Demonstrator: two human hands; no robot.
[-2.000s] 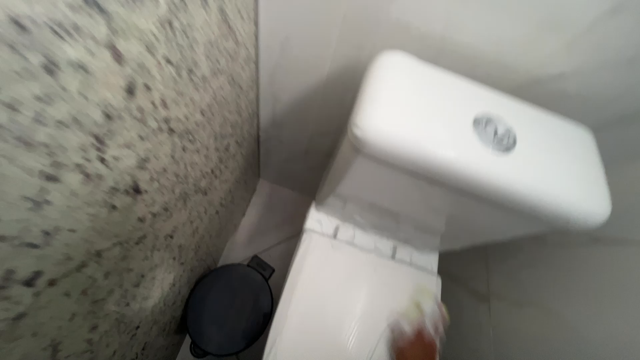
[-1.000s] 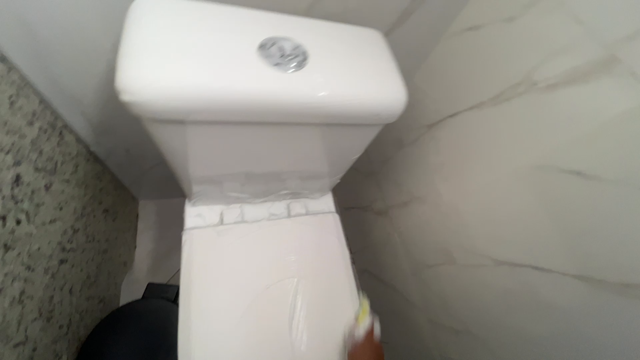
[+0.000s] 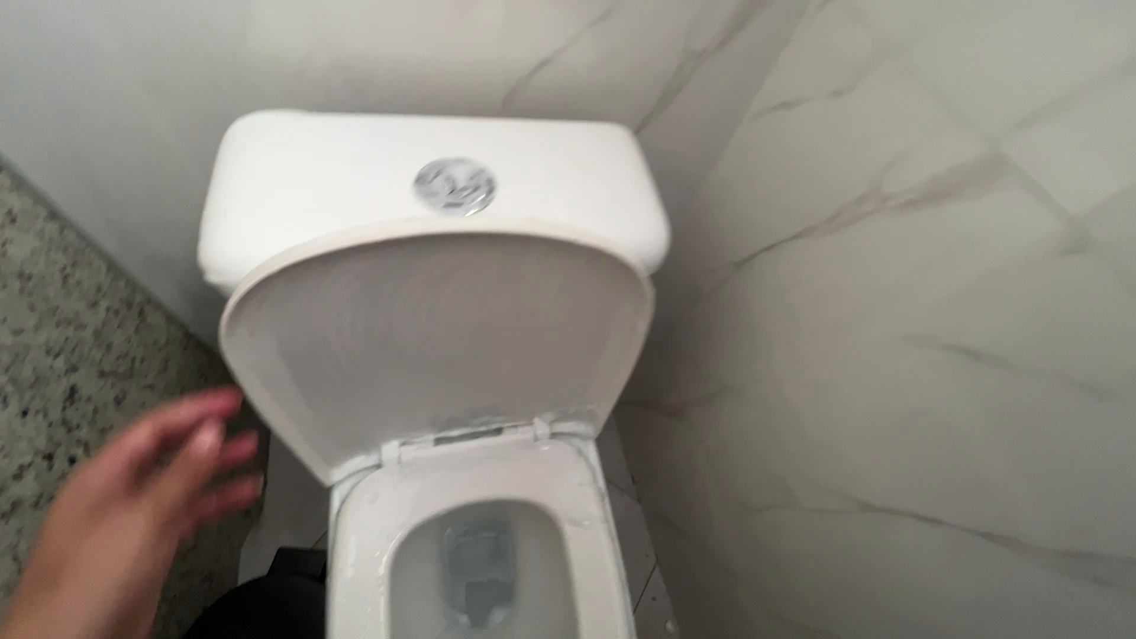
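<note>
A white toilet lid stands raised against the cistern, which has a round chrome flush button on top. Below the lid, the toilet seat lies down on the bowl, and whitish streaks show on the seat. Just left of the lid's edge is my left hand, blurred, its fingers apart and nothing held, not touching the lid. My right hand is out of view.
A black lidded bin stands on the floor at the toilet's left. Beyond it rises a speckled granite panel. A marble-patterned tiled wall runs along the right side, with another wall behind the cistern.
The toilet lid, down one second ago, is now up, showing the seat and bowl. My left hand has come into view; the hand with a whitish-yellow thing at lower right has left it.
</note>
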